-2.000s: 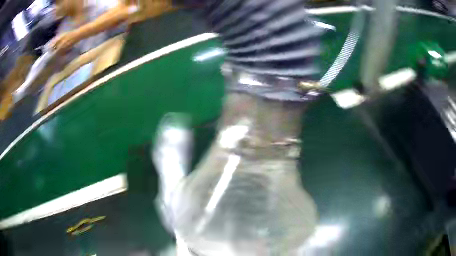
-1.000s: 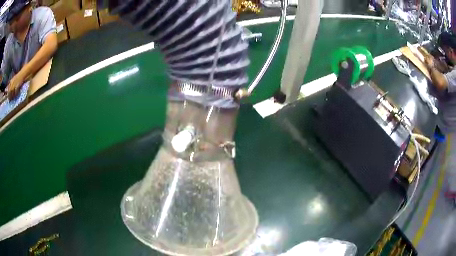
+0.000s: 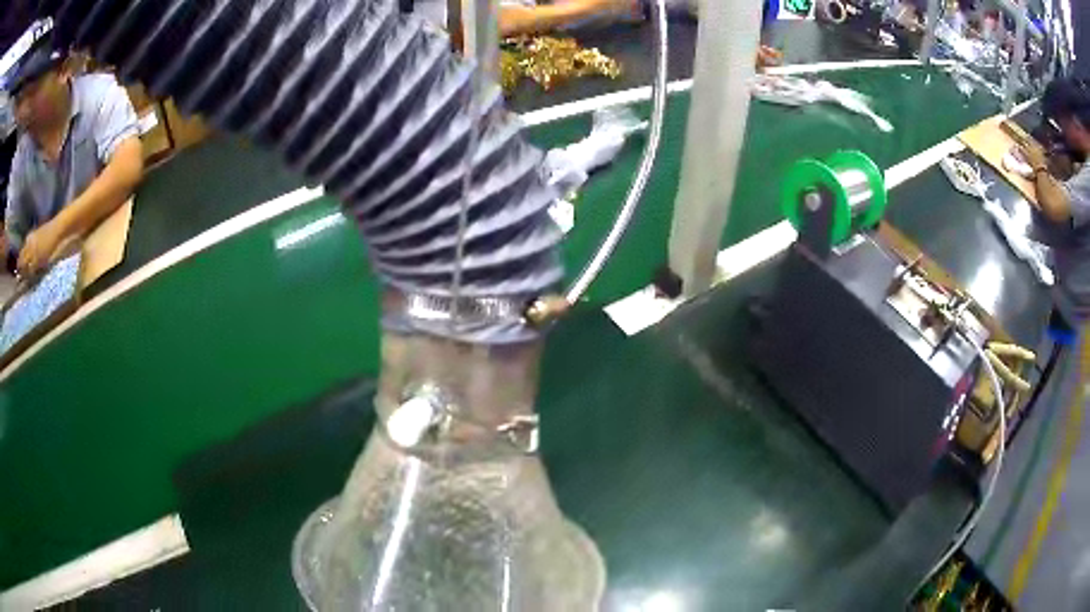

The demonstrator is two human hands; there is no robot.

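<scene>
Neither of my hands is in the picture. The clear plastic fume extractor cone (image 3: 460, 526) lies nearest in front of me at the bottom centre, its lower rim cut off by the picture's edge. The grey ribbed duct (image 3: 418, 155) runs into its top from the upper left, held by a metal clamp (image 3: 466, 308). No housing or soldering iron can be seen.
The dark feeder unit (image 3: 855, 371) stands at right with the green solder reel (image 3: 833, 195) on it. A grey post (image 3: 714, 144) rises behind the bench mat. Plastic-bagged pieces (image 3: 592, 150) lie on the green belt (image 3: 239, 323). People sit at far left and far right.
The view has swung to the right and steadied, then tipped up. The cone now sits lower in the picture, and the white bag at the bottom has left view. Bagged pieces now show on the belt.
</scene>
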